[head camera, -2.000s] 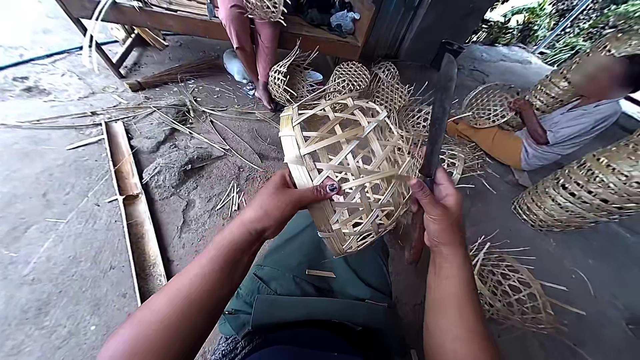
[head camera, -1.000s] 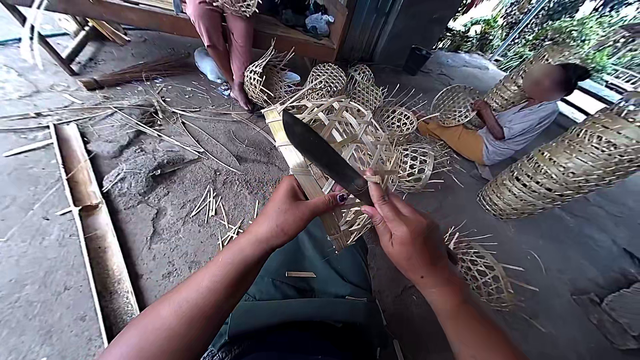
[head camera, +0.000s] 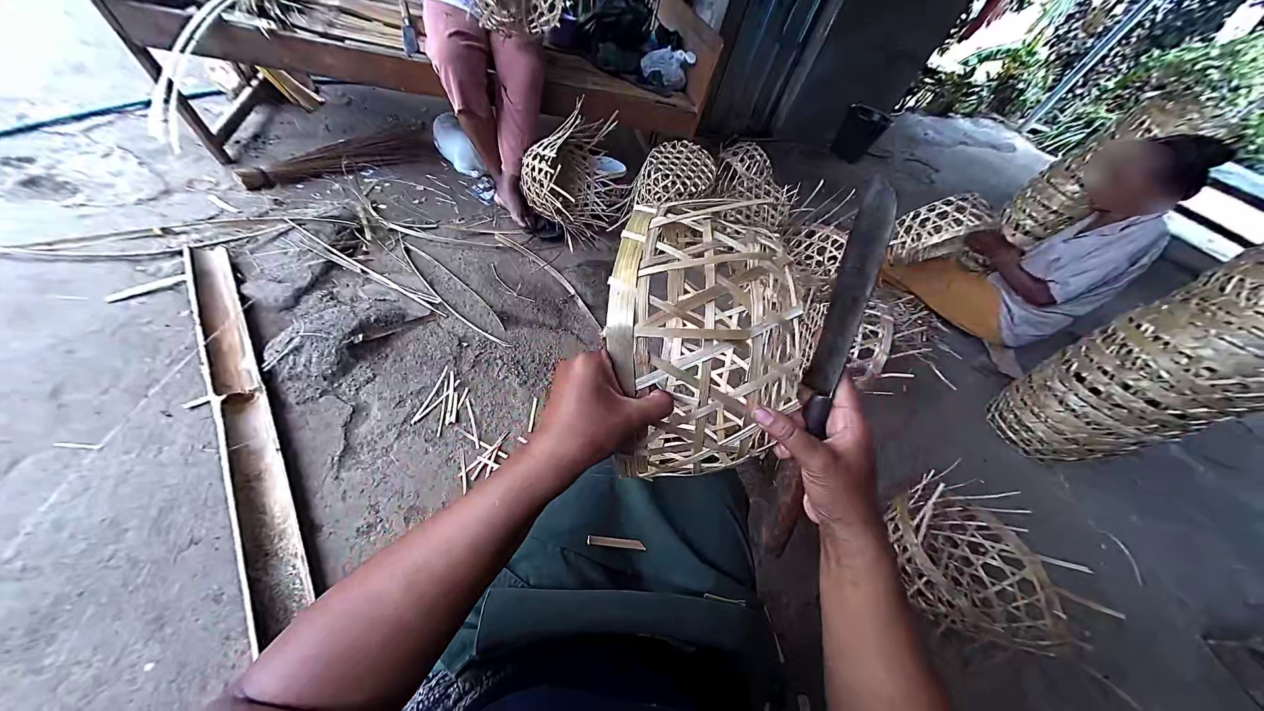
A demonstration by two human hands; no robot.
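Note:
An open-weave bamboo basket (head camera: 706, 336) is held on its side above my lap, its flat rim band facing left. My left hand (head camera: 602, 410) grips that rim near its lower part, thumb over the weave. In my right hand (head camera: 825, 449) is the dark handle of a large knife (head camera: 857, 281), its broad blade pointing up beside the basket's right side. My right thumb lies close to the basket's weave; whether it touches is unclear. A short bamboo strip (head camera: 616, 542) rests on my green trousers.
A split bamboo trough (head camera: 259, 474) lies on the left, with cut slivers (head camera: 484, 459) nearer me. An unfinished basket (head camera: 978, 568) stands at lower right, more beyond my hands. One person (head camera: 1076, 247) sits at right beside tall woven baskets (head camera: 1136, 365); another's legs (head camera: 494, 89) are by a wooden bench (head camera: 375, 64).
The knife blade lay across the basket's rim one second ago; it now points up at the basket's right. My right hand has moved away from the rim, and the basket has turned.

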